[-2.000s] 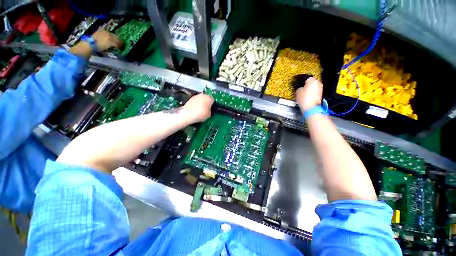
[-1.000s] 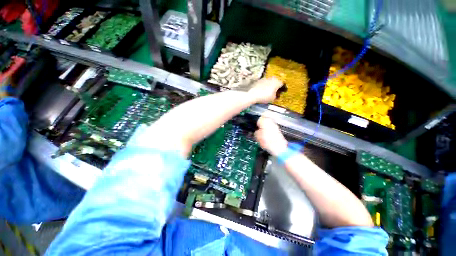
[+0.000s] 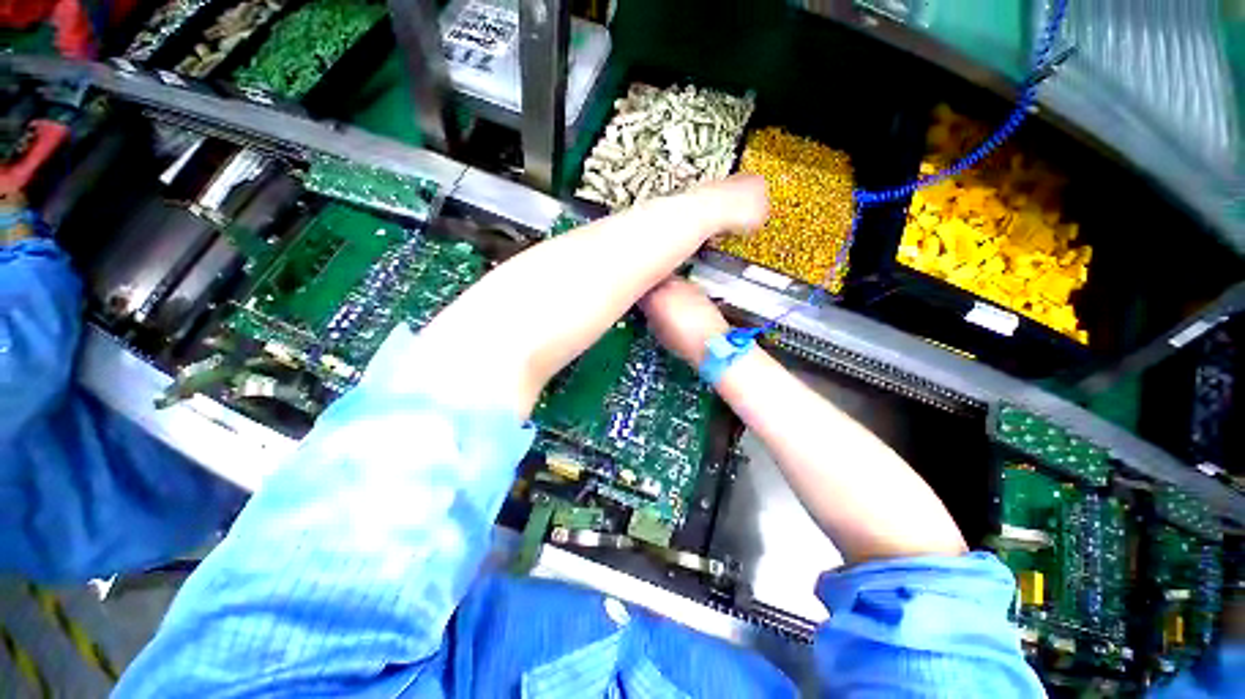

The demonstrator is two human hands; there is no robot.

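My left hand [image 3: 739, 205] is at the left edge of the middle bin of small yellow parts [image 3: 806, 205]; its fingertips are hard to make out. My right hand [image 3: 680, 317], with a blue wrist strap [image 3: 728, 352], is over the far edge of the circuit board [image 3: 621, 410], under my left forearm. Its fingers are hidden, so I cannot tell what it holds. The green board lies in a black pallet [image 3: 713, 471]. The narrow board strip at its far edge is mostly covered by my arm and hand.
Bins of off-white parts [image 3: 665, 144] and larger yellow parts [image 3: 997, 225] flank the middle bin. Metal posts [image 3: 544, 96] stand before a white lidded box [image 3: 481, 52]. Other boards lie left [image 3: 335, 280] and right [image 3: 1079, 546]. A neighbour's blue sleeve [image 3: 41, 328] is at far left.
My left hand has moved from the board strip to the middle bin. My right hand has come back from that bin, leftward to the board's far edge. The neighbour's arm has left the green parts bin.
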